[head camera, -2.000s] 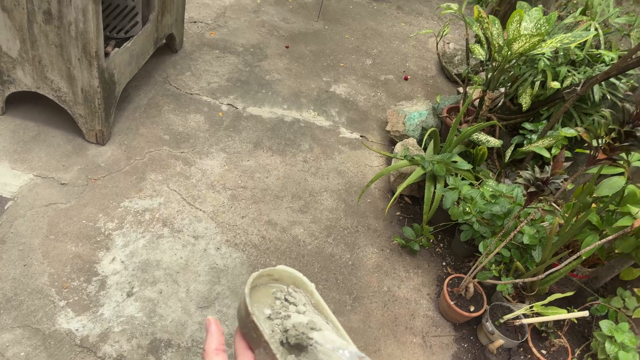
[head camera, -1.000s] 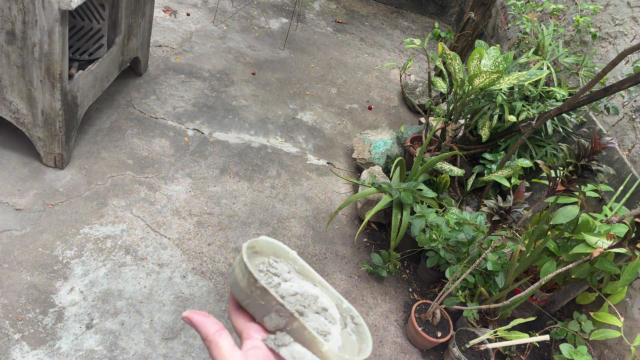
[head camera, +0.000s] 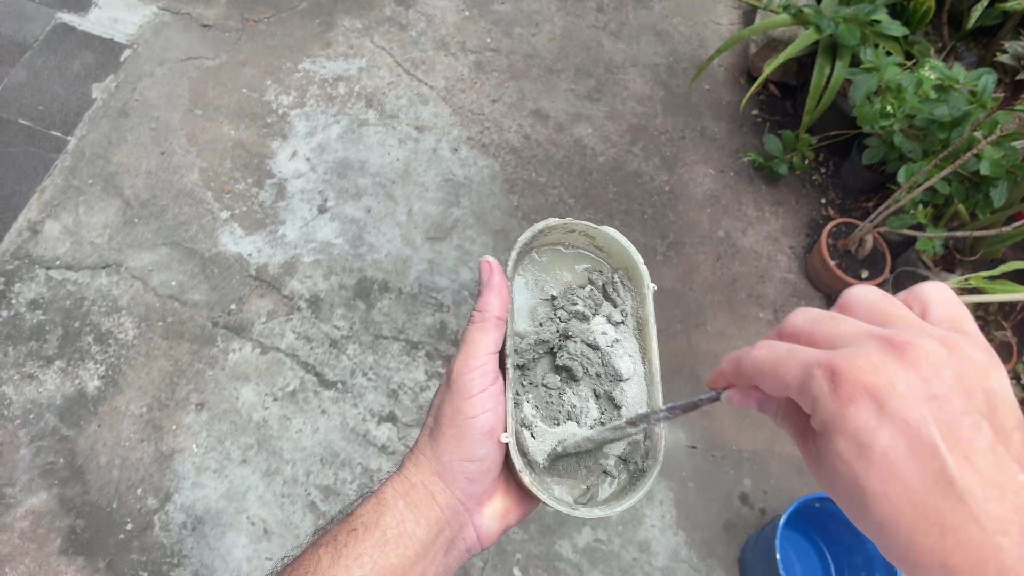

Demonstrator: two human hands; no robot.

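My left hand [head camera: 472, 432] holds an oval, pale plastic container [head camera: 658, 352] from its left side and underneath, thumb along the wall. Inside lies grey cement-like mix [head camera: 572, 352], lumpy and partly powdery, with watery paste at the far end. My right hand [head camera: 888, 400] comes in from the right and pinches a thin, mix-coated stirring tool [head camera: 640, 422]. The tool slants down to the left across the container's near right rim, and its far end is in the mix. Whether it is a spoon or a spatula cannot be told.
A blue bucket [head camera: 772, 544] stands on the cracked concrete floor [head camera: 360, 320] at the lower right, partly behind my right hand. Potted plants line the right side, among them a terracotta pot [head camera: 828, 268]. Dark tiles [head camera: 60, 76] meet the concrete at the upper left.
The view has swung down to the container, which now stands more upright in the picture. My right hand and the tool have come into view, and the blue bucket shows too.
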